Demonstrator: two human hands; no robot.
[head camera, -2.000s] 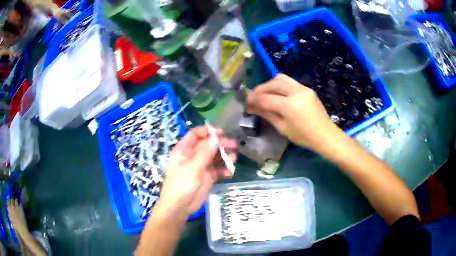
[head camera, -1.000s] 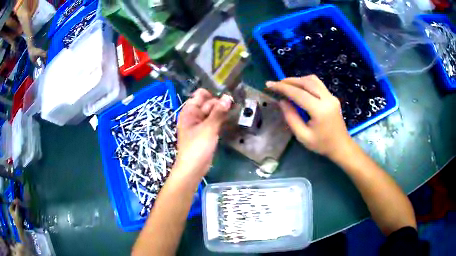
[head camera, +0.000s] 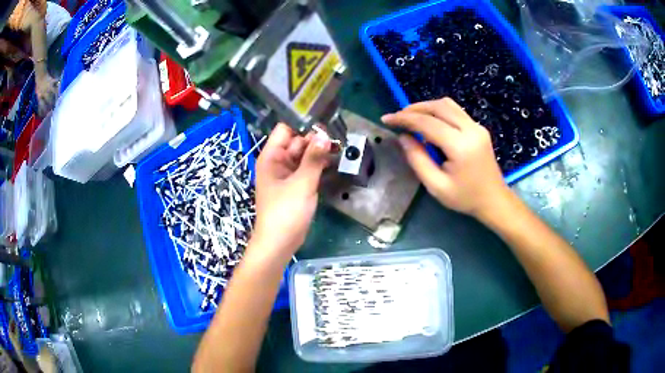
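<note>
My left hand (head camera: 288, 175) is beside the press ram, left of the fixture block (head camera: 351, 154). Its thumb and fingers are pinched on a thin metal pin; only a small bright end shows at the fingertips and the rest is hidden. The silvery block has a dark round spot on top; I cannot tell whether it is a hole or a seated ring. It stands on the grey base plate (head camera: 379, 193). My right hand (head camera: 459, 160) is right of the block, fingers apart, with nothing visible in it. The press head (head camera: 295, 65) is above my left hand.
A blue tray of metal pins (head camera: 208, 211) is at left, a blue tray of black rings (head camera: 481, 87) at upper right. A clear box of pins (head camera: 372, 306) is nearest me. Whitish containers (head camera: 98, 116) and a red bin (head camera: 179, 84) stand at far left.
My left hand has moved from in front of the block up to the ram. My right hand has moved back from the block and opened. The view has shifted slightly.
</note>
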